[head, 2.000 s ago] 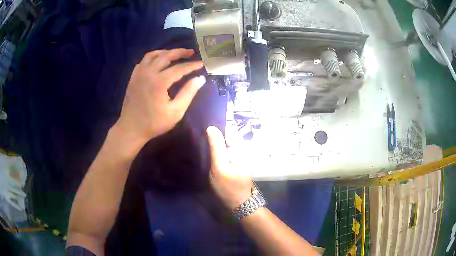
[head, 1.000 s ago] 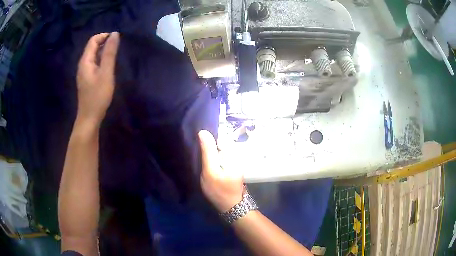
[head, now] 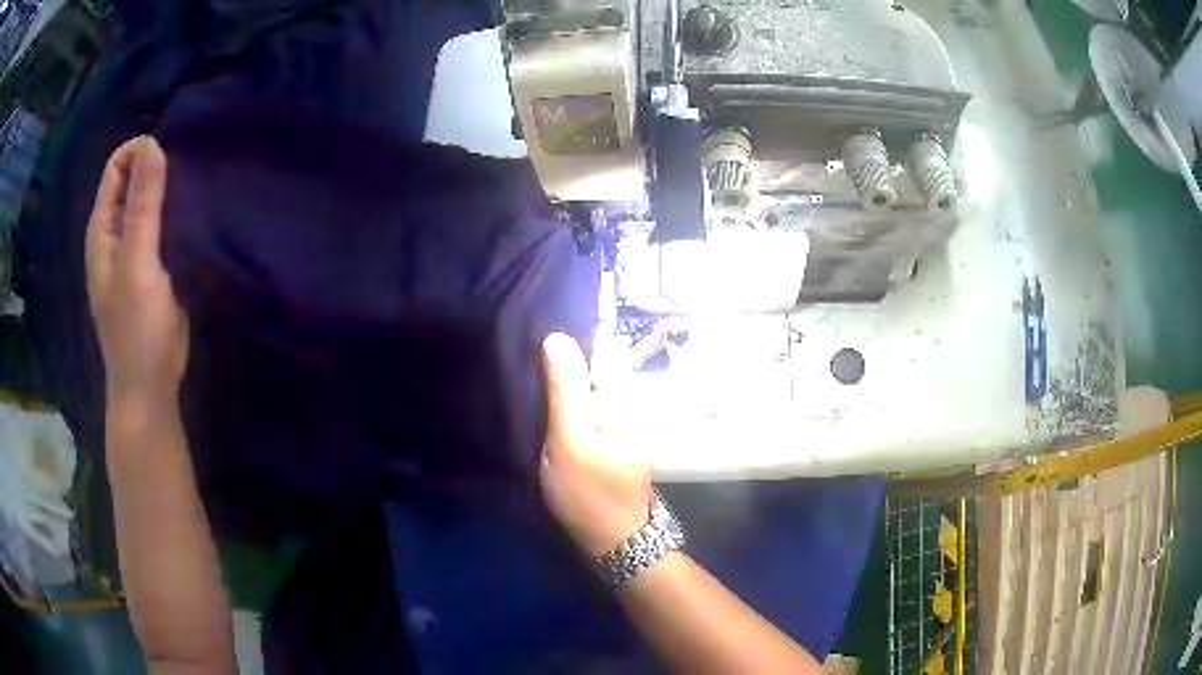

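The navy garment piece lies spread left of the overlock machine, its right edge at the brightly lit needle area. My left hand is at the far left, fingertips pinching the cloth's left part. My right hand, with a metal watch on the wrist, holds the cloth's edge just below the needle area, thumb on top and pointing up; its fingers are hidden under the cloth. Glare hides the exact needle and presser foot.
Tension knobs stand on the machine front. Blue thread snips lie on the table's right side. A yellow rail and a slatted wooden pallet are at lower right. Blue cloth hangs below the table edge.
My left hand has moved from beside the machine head to the far left, spreading the cloth flatter. My right hand stays at the edge below the needle area.
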